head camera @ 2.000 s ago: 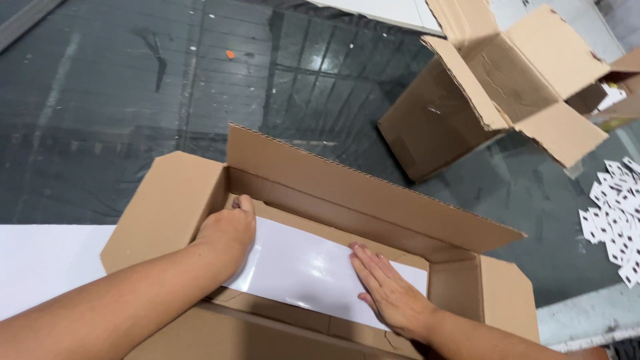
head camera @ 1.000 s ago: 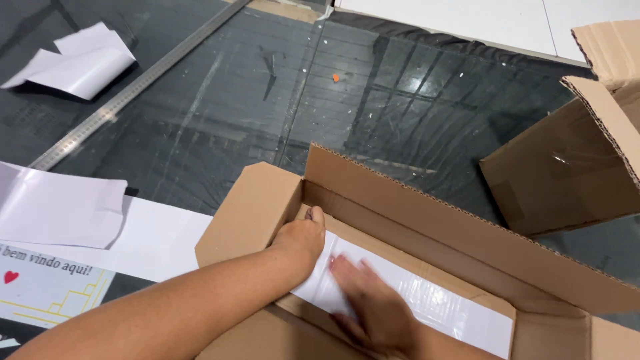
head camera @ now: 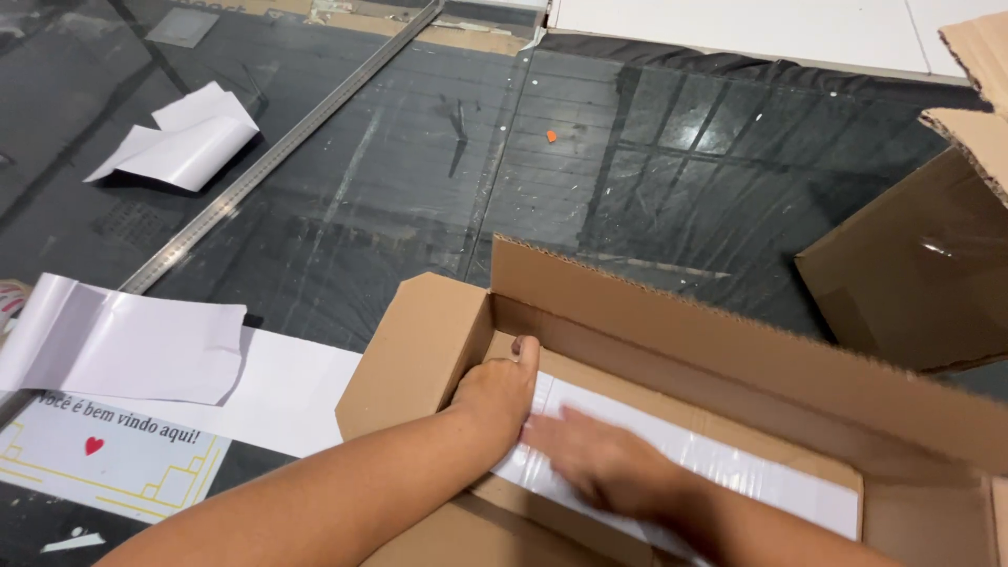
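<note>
An open cardboard box lies at the lower right, its flaps spread. Inside it, a glossy white sheet or plastic-wrapped item lies lengthwise on the brown bottom, with creases and shine across its surface. My left hand is at the left inner end of the box, its fingers curled and thumb up, beside the left end of the white item; whether it grips anything is hidden. My right hand, blurred, lies over the left part of the white item with its fingers pointing left and nothing seen held in it.
A long metal ruler crosses the dark glass-like tabletop. Curled white paper and a rolled white sheet lie on the left, near a printed sign with a red heart. A taller cardboard box stands at right.
My right hand has moved left along the white item, towards my left hand, which has stayed at the box's left end. The view has swung left, bringing in the ruler and loose sheets.
</note>
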